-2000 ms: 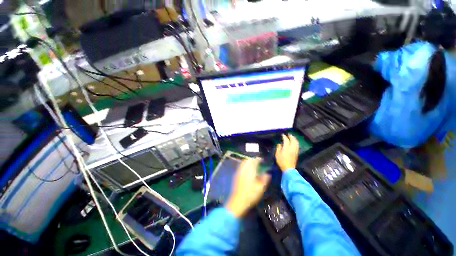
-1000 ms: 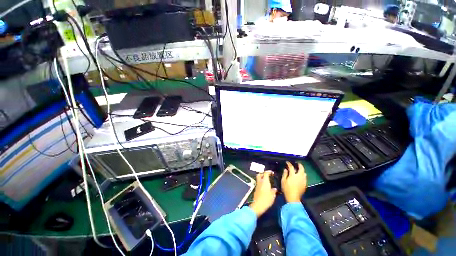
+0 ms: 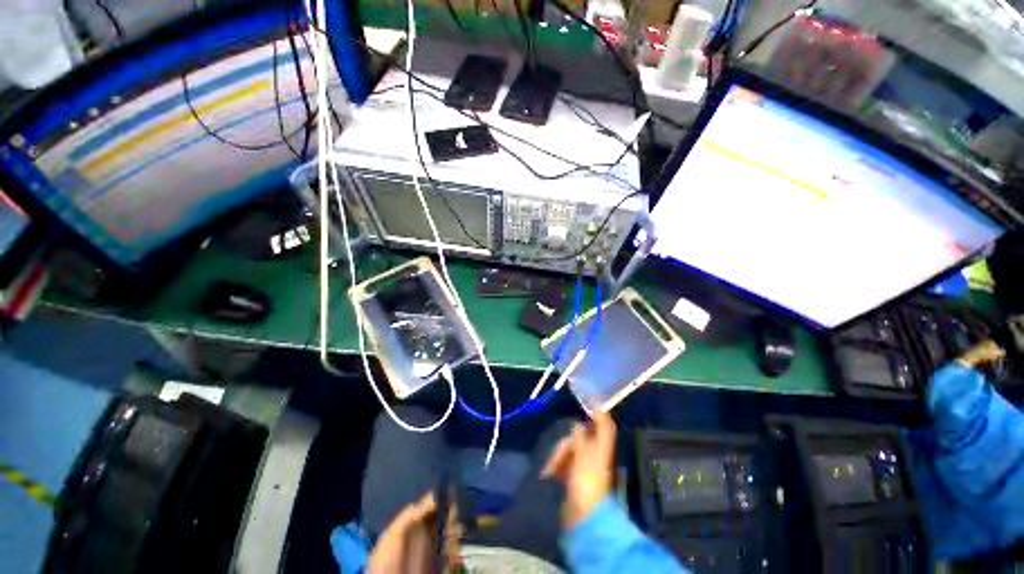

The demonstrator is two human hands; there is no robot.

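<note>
My left hand (image 3: 407, 540), at the bottom edge and blurred, is closed around a thin dark slab (image 3: 445, 525) seen nearly edge-on. My right hand (image 3: 587, 469) is just below the lower corner of the right coupler plate (image 3: 615, 357); whether its bent fingers hold anything cannot be told. That plate has a bare grey-blue face. The left coupler plate (image 3: 418, 325) carries a dark device with bare inner parts. A white cable (image 3: 451, 392) loops at its lower edge. Blue cables (image 3: 577, 325) run from the tester (image 3: 494, 224) past the right plate.
Monitors stand left (image 3: 180, 129) and right (image 3: 820, 202), each near a black mouse (image 3: 775, 348). Black trays with devices (image 3: 702, 482) are at lower right; stacked dark trays (image 3: 146, 493) are at lower left. Phones (image 3: 475, 82) lie on the tester. Another person's blue sleeve (image 3: 971, 448) is at right.
The view has turned left and down. My hands have left the right mouse area and are now low, in front of the bench. A dark slab now shows in my left hand.
</note>
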